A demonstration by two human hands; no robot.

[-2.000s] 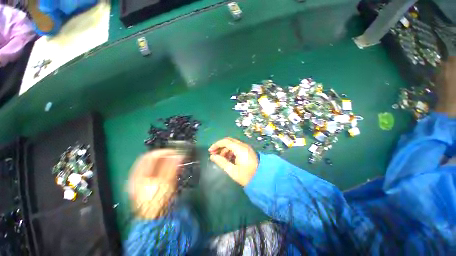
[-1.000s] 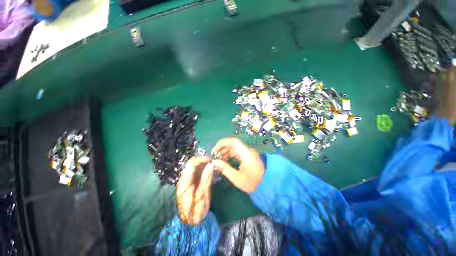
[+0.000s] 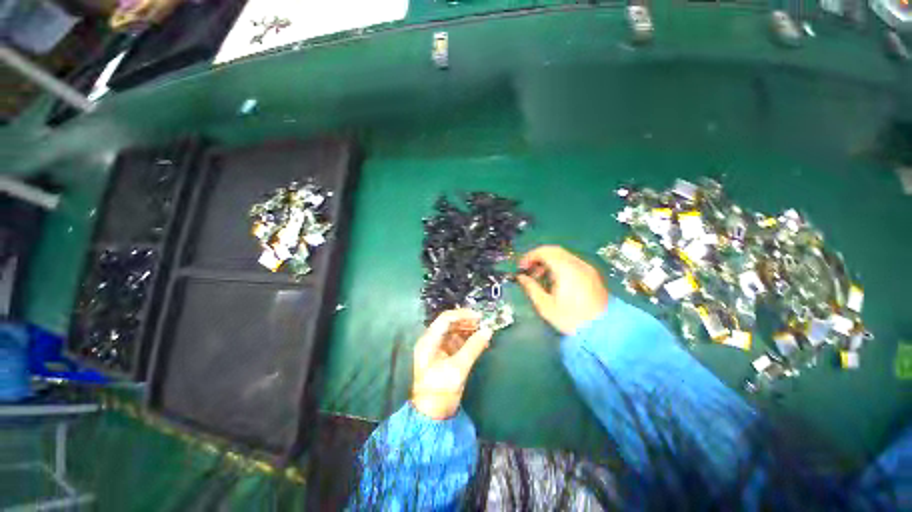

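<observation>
My left hand (image 3: pixel 447 362) holds a small circuit board (image 3: pixel 497 318) with silver and white parts between thumb and fingers, below the black pile. My right hand (image 3: pixel 565 290) is at the right edge of the pile of small black parts (image 3: pixel 465 250), thumb and index finger close together; something tiny and dark seems to be at the fingertips, too small to tell. A tiny pale ring-like part (image 3: pixel 496 290) lies between the hands. The large pile of circuit boards (image 3: pixel 690 250) with white and amber cells lies right of my right hand.
A divided black tray (image 3: pixel 343 220) at left holds a heap of joined boards (image 3: pixel 292 228); a second tray beside it holds black parts (image 3: pixel 115 300). A white sheet (image 3: pixel 340 22) and single units (image 3: pixel 440 50) stand along the far strip.
The view has swung left, so trays and piles sit further right. The hands, together one second ago, are now apart; the right hand has moved up to the black pile.
</observation>
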